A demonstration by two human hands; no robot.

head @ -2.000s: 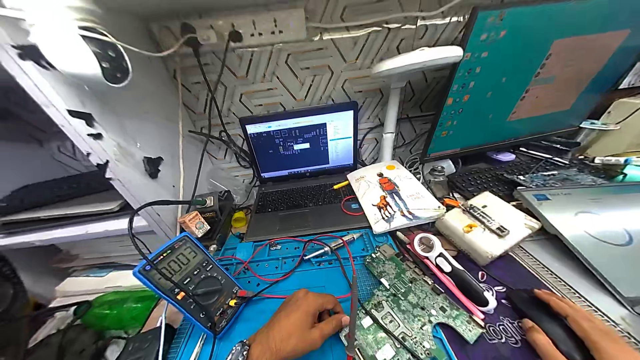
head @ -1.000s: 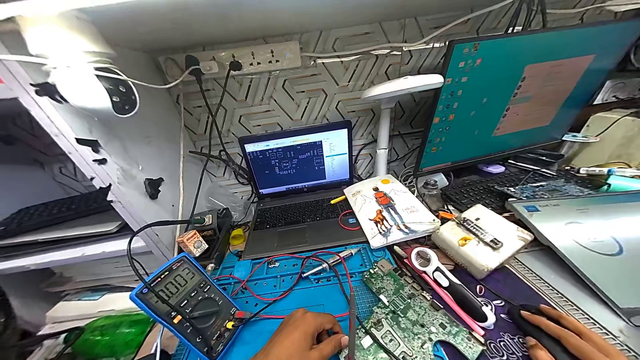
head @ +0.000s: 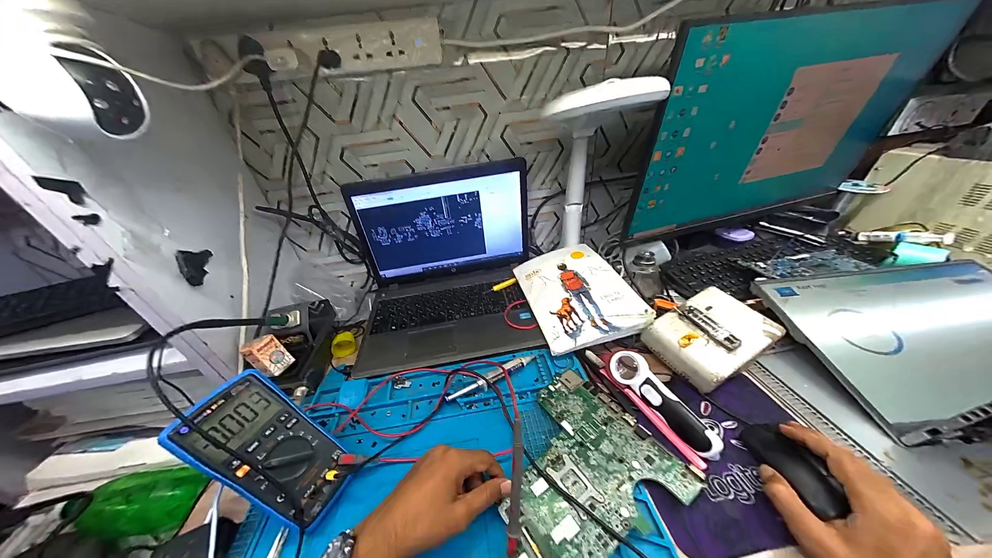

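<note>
My left hand (head: 446, 500) rests on the blue repair mat (head: 403, 484), fingers curled, beside a green circuit board (head: 593, 465). A test probe (head: 515, 488) stands by its fingertips over the board's left edge; whether the fingers touch it is unclear. My right hand (head: 845, 496) lies on a black computer mouse (head: 794, 469) on a purple mouse pad (head: 717, 496). A blue-framed digital multimeter (head: 256, 449) with red and black leads leans left of my left hand. An open laptop (head: 442, 232) behind the mat displays a dark diagram.
A notebook (head: 585, 298) overlaps the laptop's right side. A magnifier with black-and-white handle (head: 666, 403) lies right of the board. A white box (head: 713, 337), large monitor (head: 775, 116) and silver laptop part (head: 891, 333) stand at the right. A green bottle (head: 143, 500) lies at left.
The diagram on the laptop's screen has changed. Both hands stay in about the same places, the left beside the board and the right on the mouse.
</note>
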